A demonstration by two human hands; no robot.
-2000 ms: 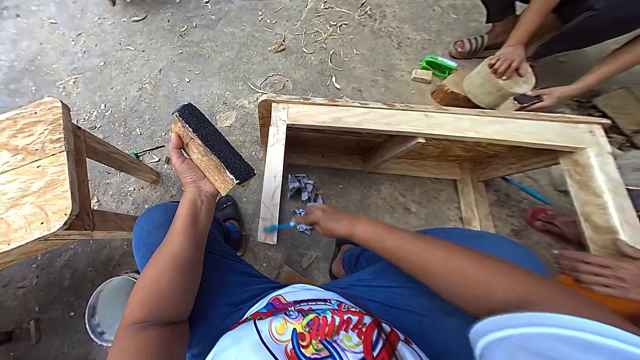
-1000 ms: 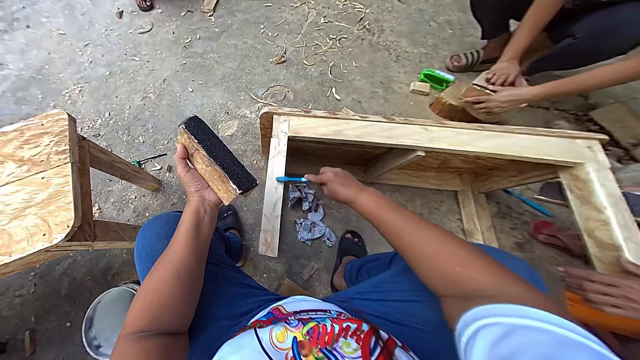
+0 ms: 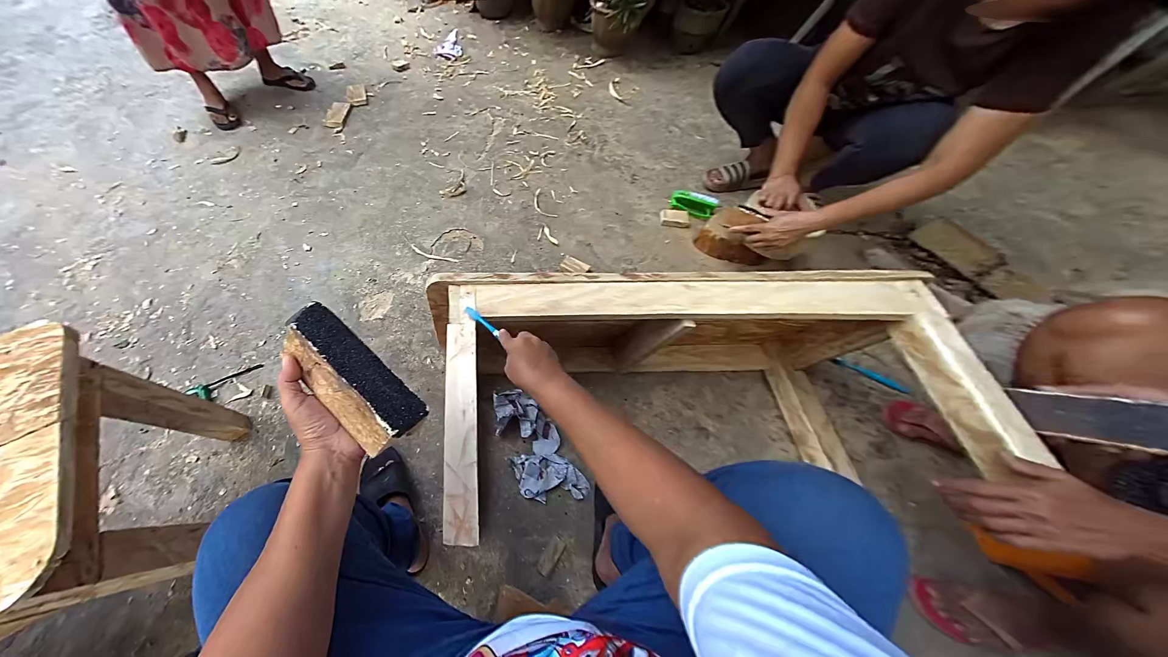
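Note:
My left hand (image 3: pixel 319 415) grips a wooden block faced with coarse black abrasive (image 3: pixel 360 370), off the bench's left side. In my right hand (image 3: pixel 532 360) is a light-blue brush like a toothbrush (image 3: pixel 482 321), its head at the top of the near left leg (image 3: pixel 462 429) of a wooden bench (image 3: pixel 693 299). The bench lies on its side, its underside and legs toward me. Crumpled printed paper (image 3: pixel 547 473) lies on the concrete beside that leg.
A second wooden bench or stool (image 3: pixel 36 456) stands at left. A co-worker crouches at upper right over a wood piece (image 3: pixel 725 235), near a green brush (image 3: pixel 693 203). Another person's hand (image 3: pixel 1040 506) rests by the bench's right leg. A person stands at upper left; wood shavings (image 3: pixel 557 109) litter the ground.
My right hand with the blue brush has moved up along the bench leg to its top joint. My left hand still holds the block. The view has tilted up, showing a standing person's legs.

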